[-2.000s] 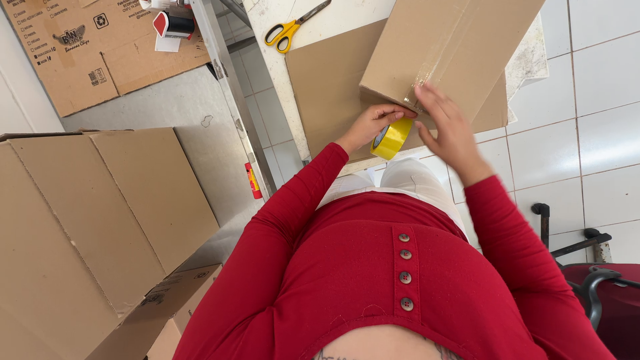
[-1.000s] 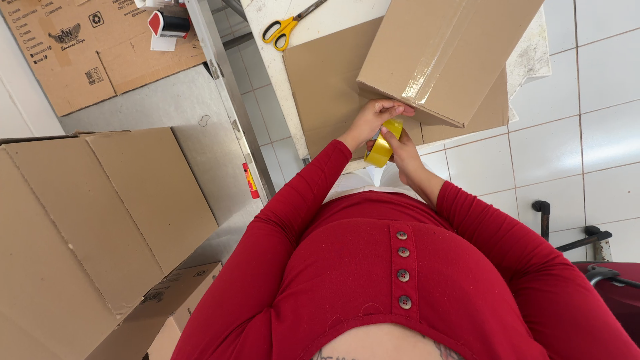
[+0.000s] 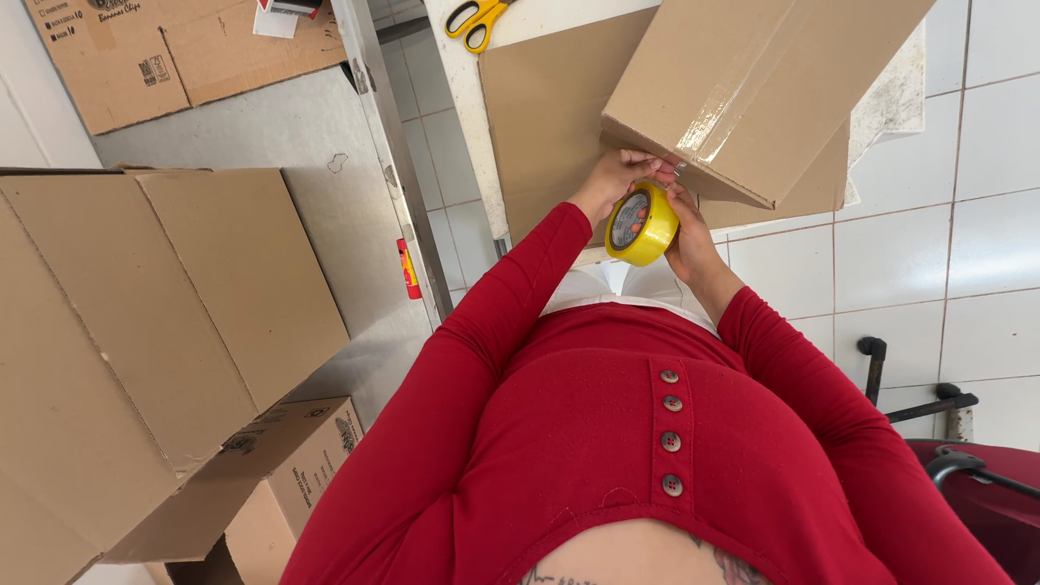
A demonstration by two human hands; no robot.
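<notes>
A cardboard box (image 3: 747, 89) with clear packing tape along its upper face stands tilted across the white table, over flat cardboard (image 3: 548, 114). Just below its near edge is a yellow roll of packing tape (image 3: 660, 227). My left hand (image 3: 621, 179) has fingers inside the roll's core and its fingertips at the tape end by the box edge. My right hand (image 3: 691, 231) grips the roll's right side, its fingertips close to those of the left. What the fingertips pinch is too small to tell.
Yellow-handled scissors (image 3: 479, 24) lie at the table's far left corner. Large cardboard boxes (image 3: 236, 276) fill the left side, beside a metal surface (image 3: 325, 162) holding a flattened printed carton (image 3: 219, 57) and a red glue stick (image 3: 408, 268). A dark red chair (image 3: 987, 496) stands at lower right.
My right hand has come down from the box's taped face to the yellow roll. Tape that lay along the box shows smoother near the edge.
</notes>
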